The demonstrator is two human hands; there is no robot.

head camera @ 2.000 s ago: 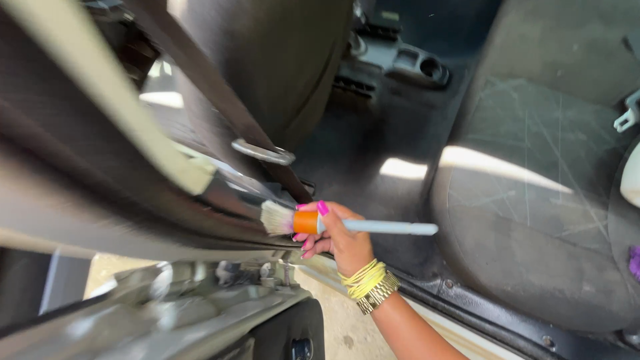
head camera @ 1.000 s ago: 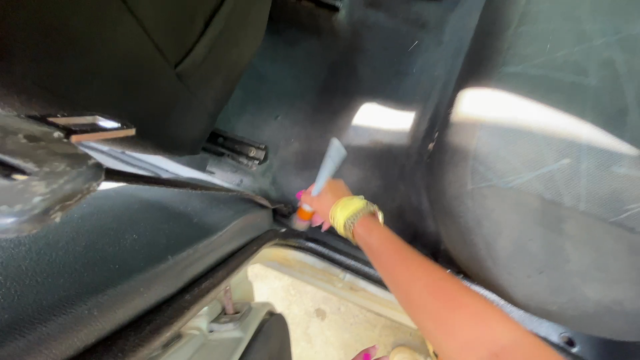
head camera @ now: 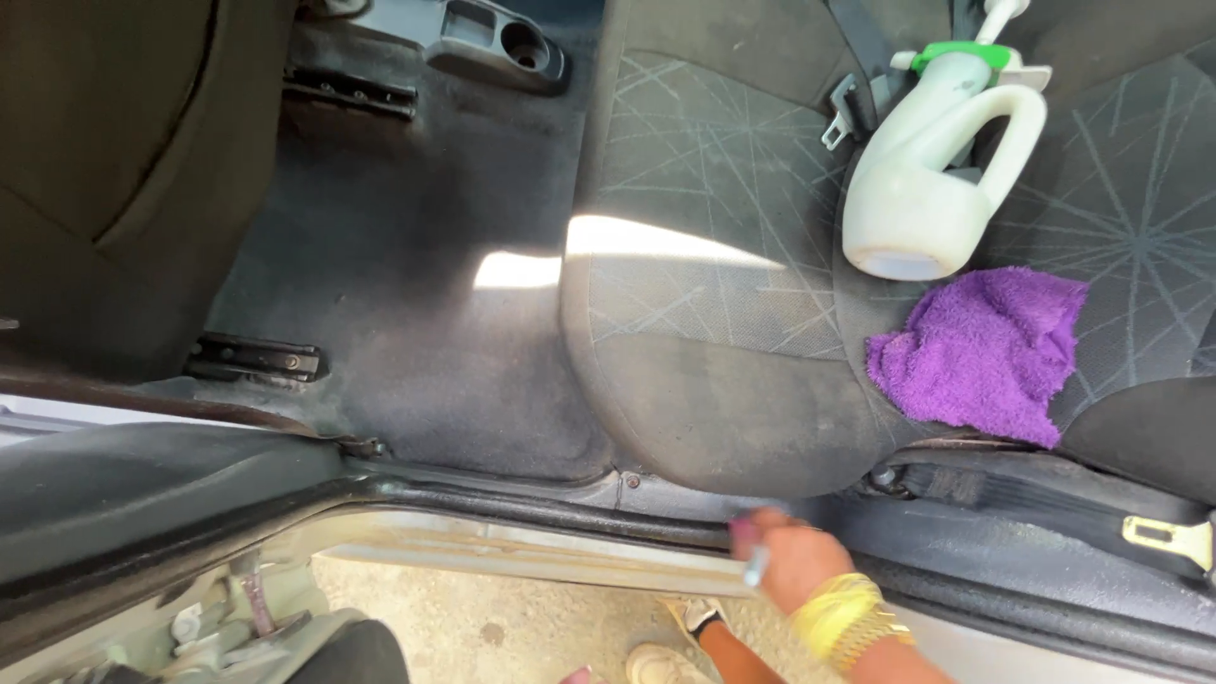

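My right hand (head camera: 800,559), blurred and with yellow bands and a gold-coloured bracelet at the wrist, grips a detailing brush. The end of its pale handle (head camera: 756,567) shows beside the fingers; the bristles cannot be made out. This hand is at the black rubber door seal (head camera: 608,518) along the sill, just below the front edge of the rear seat cushion (head camera: 722,418). Only a fingertip of my left hand (head camera: 576,675) shows at the bottom edge. A purple microfibre cloth (head camera: 988,351) and a white spray bottle (head camera: 917,204) lie on the rear seat.
A front seat (head camera: 123,190) stands at the left, with seat rails (head camera: 256,359) on the dark car floor (head camera: 408,361). A seat belt buckle (head camera: 1167,541) lies at the right. The open door's hinge area (head camera: 252,608) is lower left. Feet (head camera: 665,663) stand on the ground below.
My right hand with the brush has moved from the trim beside the front seat, past the front corner of the sill, to the seal below the rear seat. The view has shifted towards the rear seat.
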